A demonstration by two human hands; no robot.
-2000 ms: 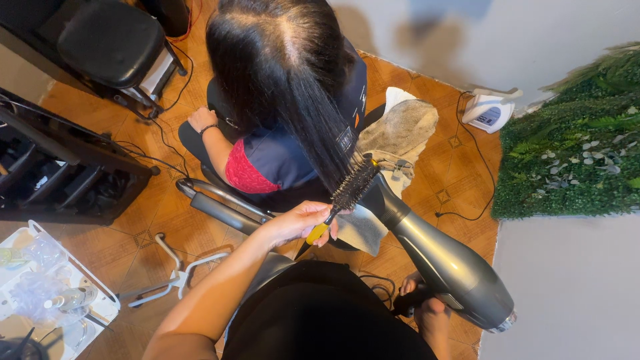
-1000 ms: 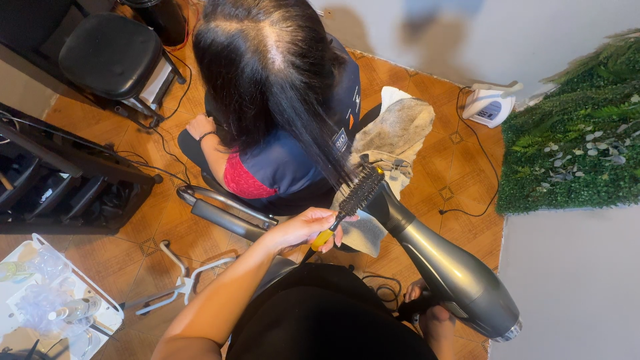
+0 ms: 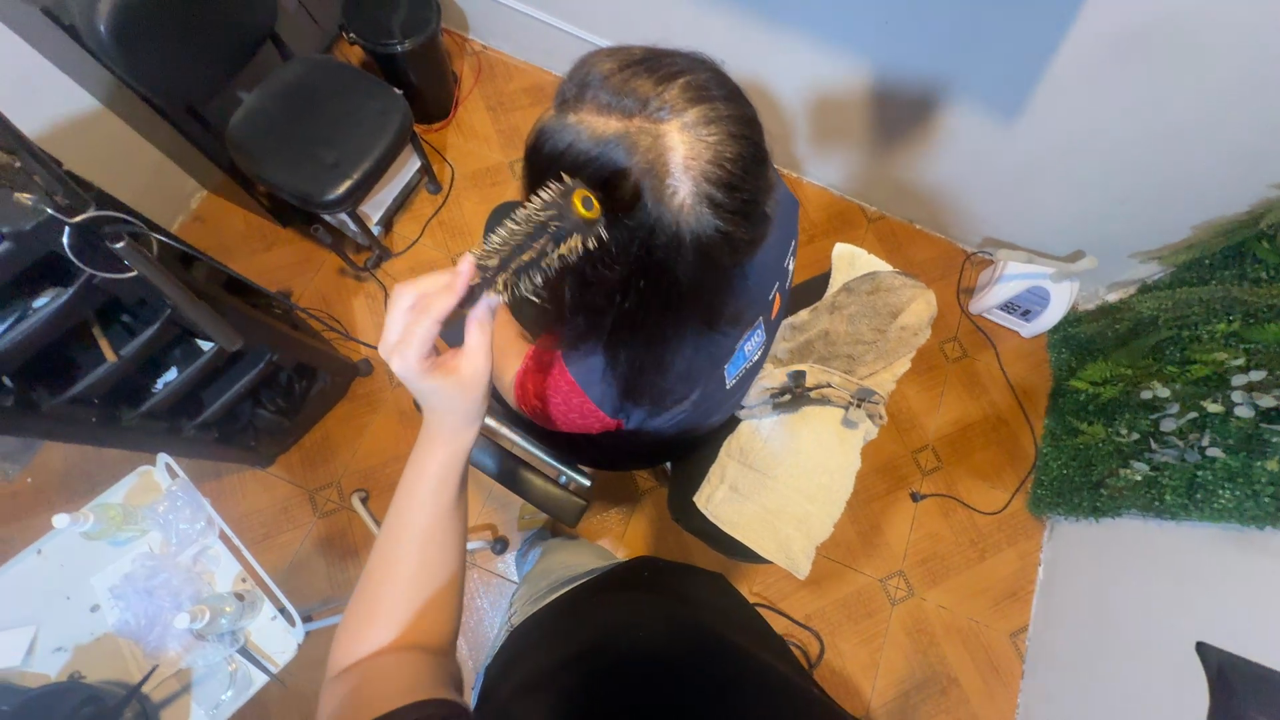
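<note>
My left hand (image 3: 440, 345) grips a round hairbrush (image 3: 540, 240) with dark and pale bristles and a yellow ring at its tip. The brush is raised beside the dark hair (image 3: 650, 170) of a person seated in front of me, who wears a dark cape (image 3: 700, 340) over a red sleeve (image 3: 560, 385). My right hand is out of view. At the lower right edge only a dark pointed piece (image 3: 1235, 680) shows, which I cannot identify for sure.
A beige towel (image 3: 770, 500) with hair clips (image 3: 810, 390) lies right of the person. A white rolling tray (image 3: 270, 560) with bottles is at lower left, below a black shelf cart (image 3: 200, 400). A black chair (image 3: 320, 130) stands at upper left; a corded white device (image 3: 1025, 295) is by the wall.
My left hand has lifted the brush from the hair ends up beside the head. The hair dryer and my right hand, both visible earlier, have left the middle of the view.
</note>
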